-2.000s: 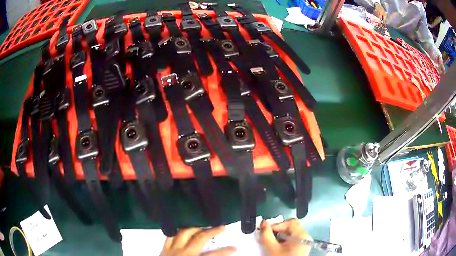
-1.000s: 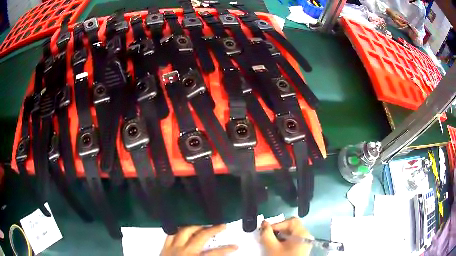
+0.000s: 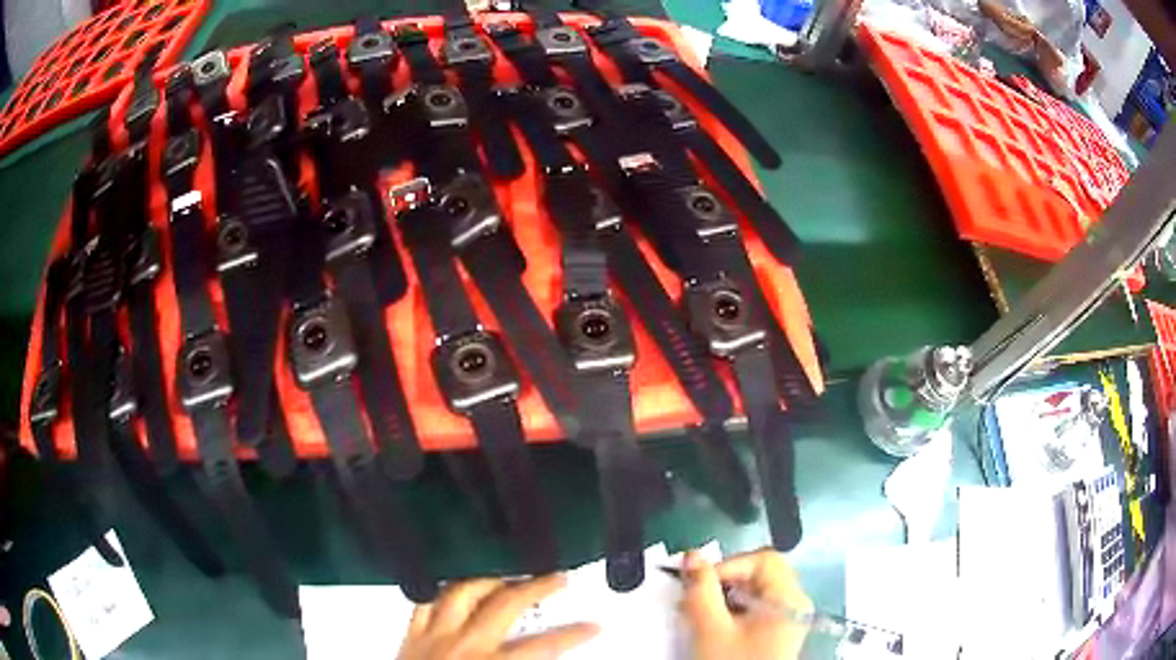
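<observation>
My right hand (image 3: 748, 603) holds a thin pen (image 3: 806, 619) with a clear barrel, its dark tip over the white paper sheet (image 3: 348, 621) at the bottom of the view. My left hand (image 3: 497, 619) lies with fingers spread on the same sheet, holding nothing. Beyond both hands an orange-red tray (image 3: 658, 410) is covered with overlapping rows of black smartwatches (image 3: 595, 328), round sensors up. Their long bands hang over the near edge, some ending just above the sheet. Both hands are cut off by the lower edge.
A clear-green dispenser bottle (image 3: 907, 402) stands right of the tray, by a metal post (image 3: 1096, 297). A calculator (image 3: 1099, 542) and papers lie at right. A tape roll (image 3: 49, 627) and paper slip (image 3: 101, 603) lie lower left. More red trays (image 3: 987, 155) stand at the back right and left.
The view has shifted slightly, so the tray and watches sit a little further left and higher. The pen's dark tip now shows beyond my right fingers. My left hand stays on the sheet.
</observation>
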